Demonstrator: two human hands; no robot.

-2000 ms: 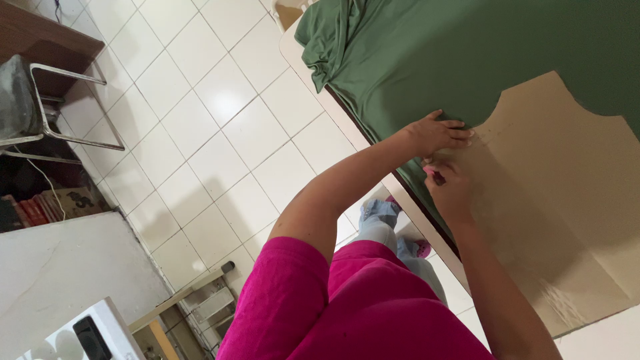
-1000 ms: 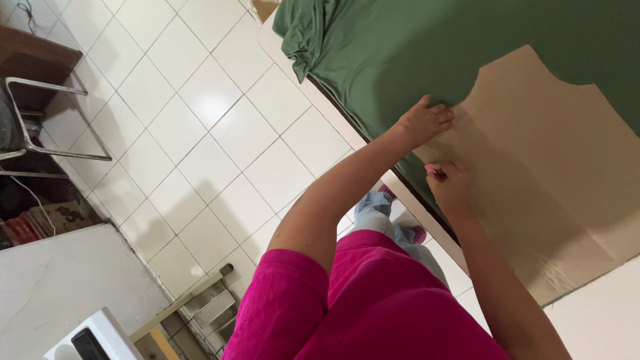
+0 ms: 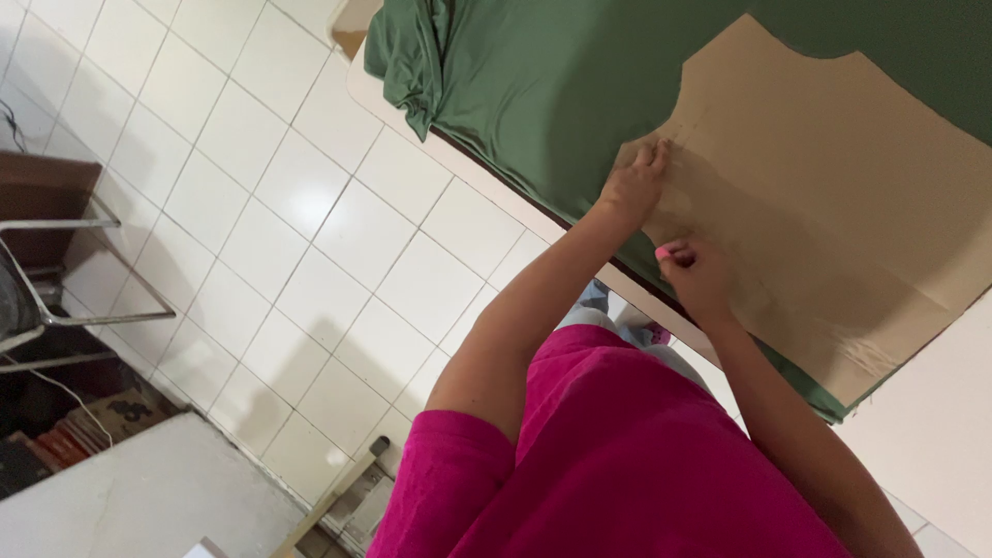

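Green fabric covers much of a pale table, and a brown cardboard garment pattern lies flat on it. My left hand rests with spread fingers on the pattern's narrow corner, below its curved cutout. Nearer the table edge, my right hand pinches a small pink object, perhaps tailor's chalk, at the pattern's side edge. The fingers hide most of that object. Some fabric shows between the pattern and the table's edge.
Bunched fabric hangs over the table's corner. A metal-framed chair and a brown wooden piece of furniture stand at left on the white tiled floor. A white surface and a pale metal frame are at lower left.
My left hand has shifted from the fabric beside the pattern's edge onto its corner. My right hand stays near the side edge with the pink object. The view has shifted somewhat.
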